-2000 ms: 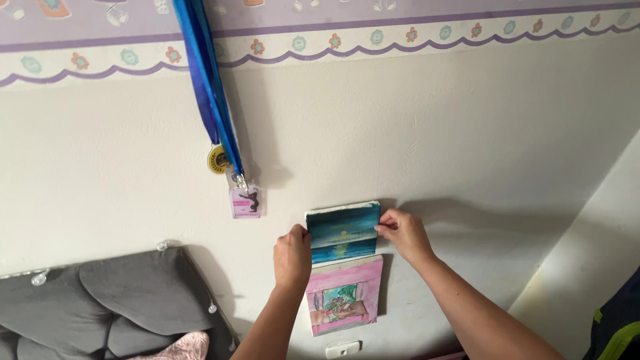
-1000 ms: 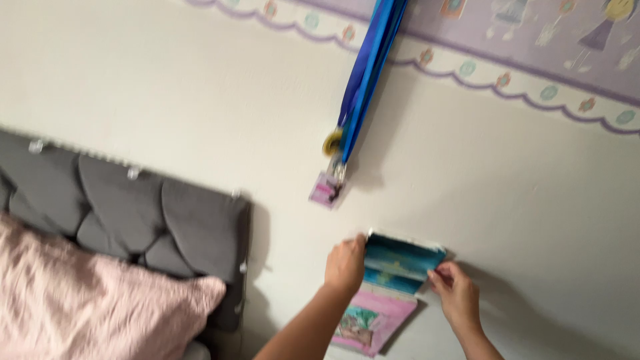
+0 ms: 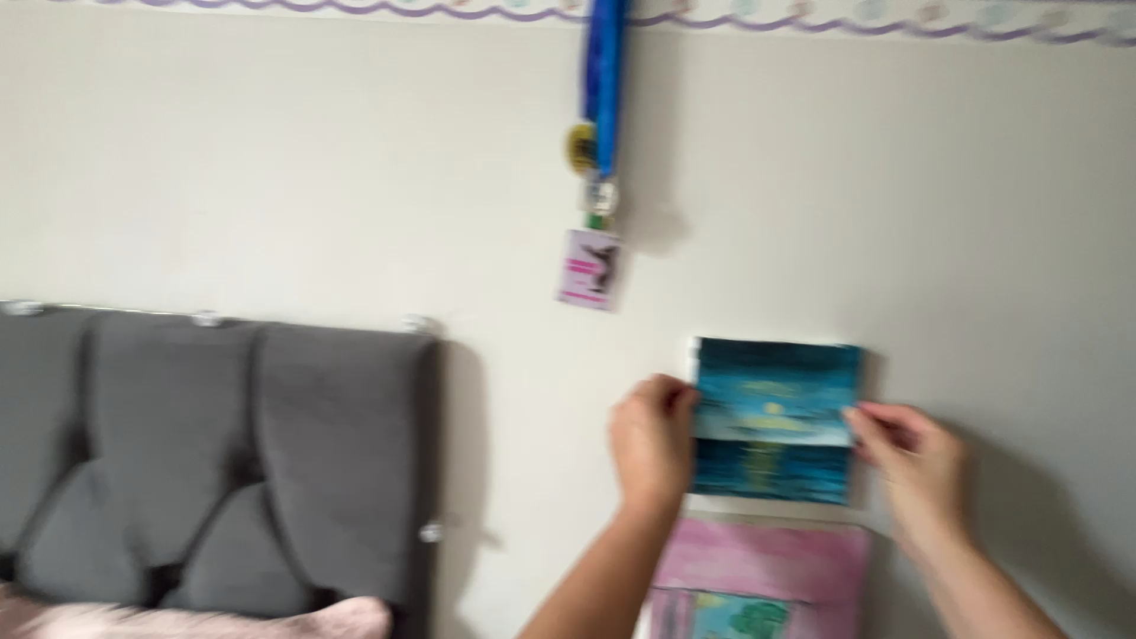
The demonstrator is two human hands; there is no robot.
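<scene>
A small canvas painting of a blue-green seascape (image 3: 772, 417) is at the wall, upright and nearly level. My left hand (image 3: 655, 439) grips its left edge between thumb and fingers. At the right edge, my right hand (image 3: 914, 470) pinches the canvas the same way. Just below it is a pink painting (image 3: 763, 555) with a green tree in its middle; its lower part is cut off by the view. A narrow gap of wall shows between the two. Whether the seascape touches the wall cannot be told.
Blue ribbons (image 3: 606, 80) hang on the wall up and to the left, with a yellow round medal (image 3: 581, 148) and a pink card (image 3: 589, 269). A grey tufted headboard (image 3: 346, 444) stands at the left, with a pink pillow (image 3: 195, 619) before it. A patterned border (image 3: 799, 19) runs along the top.
Both hands keep hold of the seascape canvas. A gap of wall now shows between it and the pink painting, which it met or overlapped before. The view has turned and come closer.
</scene>
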